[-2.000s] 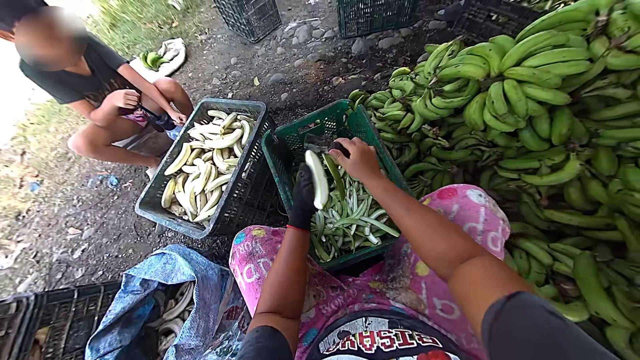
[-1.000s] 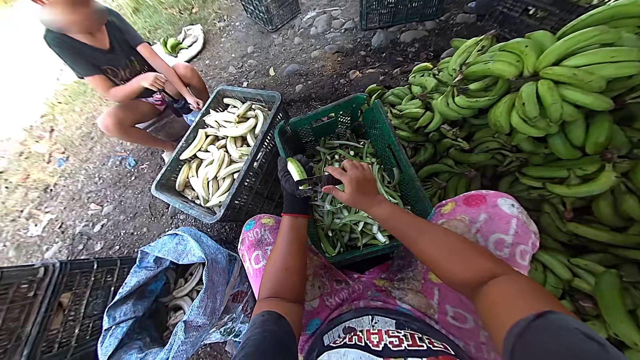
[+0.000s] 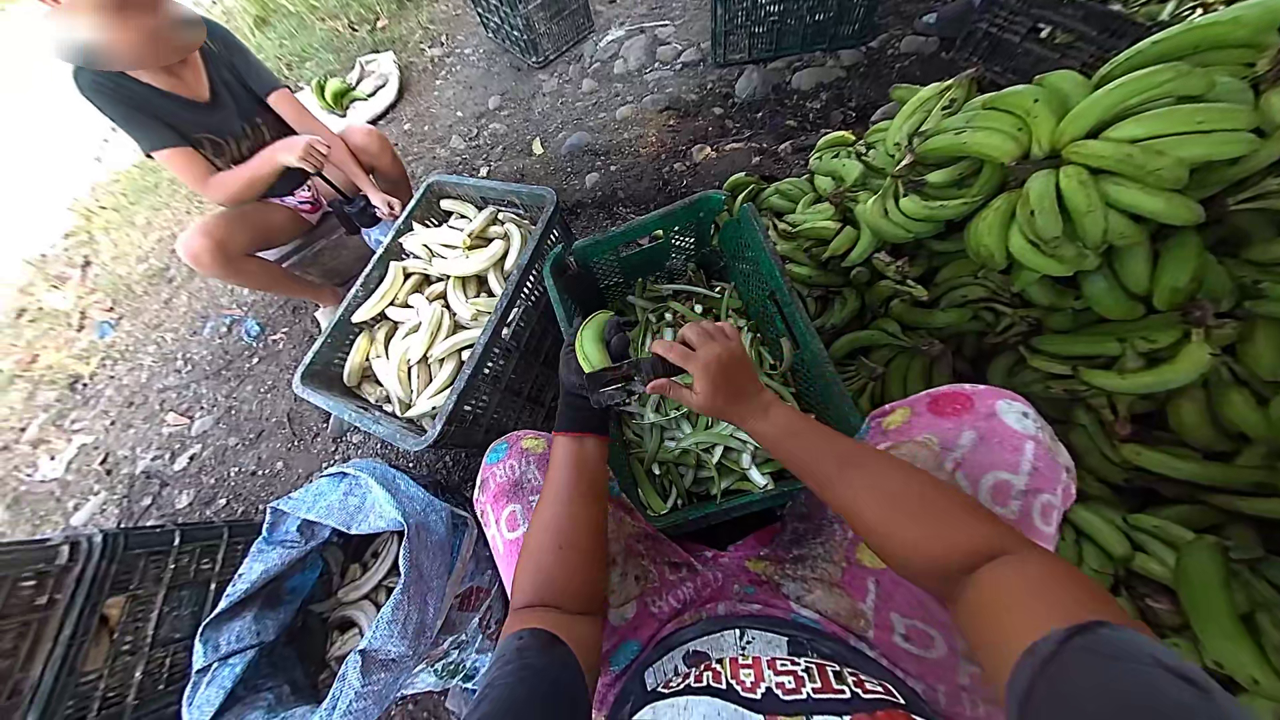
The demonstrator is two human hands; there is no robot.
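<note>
My left hand (image 3: pixel 588 385), in a black glove, holds a partly green banana (image 3: pixel 594 342) over the left side of a green plastic crate (image 3: pixel 815 355). My bare right hand (image 3: pixel 715 372) is closed on a dark peeling tool (image 3: pixel 625 380), whose end meets the banana near the glove; its blade cannot be made out. Below both hands, strips of green peel (image 3: pixel 700 440) fill the lower part of the crate. Just left stands a dark plastic crate (image 3: pixel 430 438) heaped with peeled bananas (image 3: pixel 430 320).
A large pile of green bananas (image 3: pixel 1130 200) lies at the right. A blue woven sack (image 3: pixel 370 500) with peels stands at lower left beside black crates (image 3: pixel 150 600). A person (image 3: pixel 240 150) sits at upper left. More crates (image 3: pixel 790 28) and stones lie behind.
Two seconds ago my left hand held a pale, peeled banana upright; now a greener one is in it. My right hand has come down to the banana in my left hand.
</note>
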